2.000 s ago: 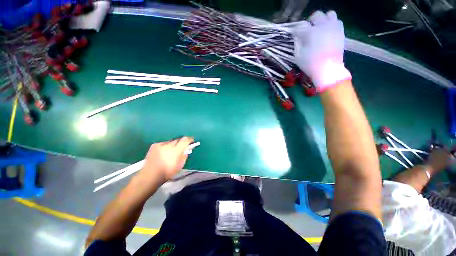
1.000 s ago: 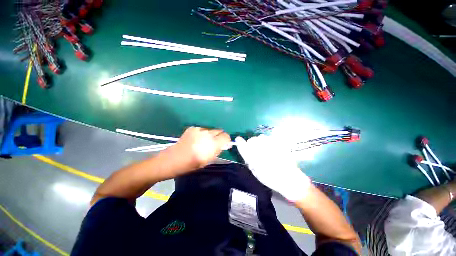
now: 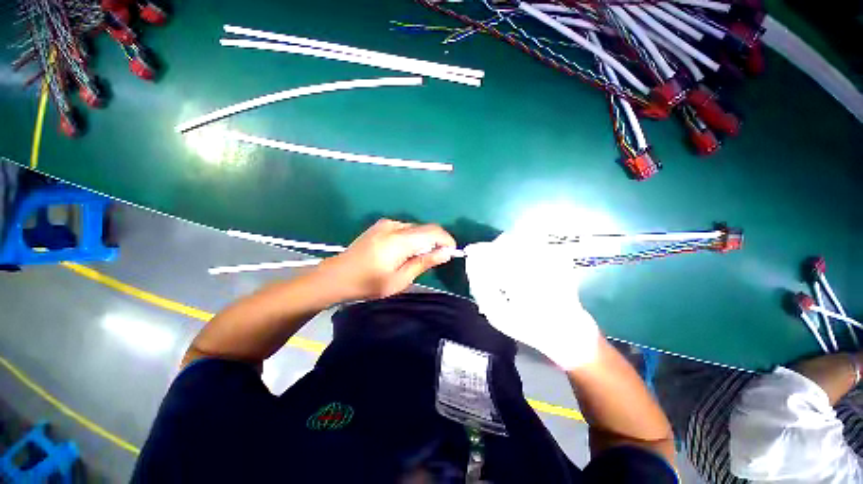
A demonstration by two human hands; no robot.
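My bare left hand point(image 3: 393, 260) is closed on white sleeving tubes point(image 3: 279, 240) whose ends stick out to its left over the table's front edge. My gloved right hand point(image 3: 530, 293) is closed on the wires of a wire harness point(image 3: 648, 248), with its red connector point(image 3: 728, 238) out to the right. The harness shows a white tube along part of its leads and thin coloured wires. The hands almost meet, with a short thin piece between them. Glare on the glove hides its fingers.
Several loose white tubes point(image 3: 341, 156) lie on the green table point(image 3: 511, 132). A sleeved harness pile point(image 3: 653, 57) is at the back right, and unsleeved harnesses point(image 3: 57, 66) at the far left. A neighbour's harnesses point(image 3: 821, 302) and arm point(image 3: 828, 373) are at right. A blue stool point(image 3: 61, 227) stands left.
Two seconds ago my right hand was at the sleeved pile; it has since come to my left hand with a harness. Since one second ago the connector sits farther right. Some loose tubes have shifted.
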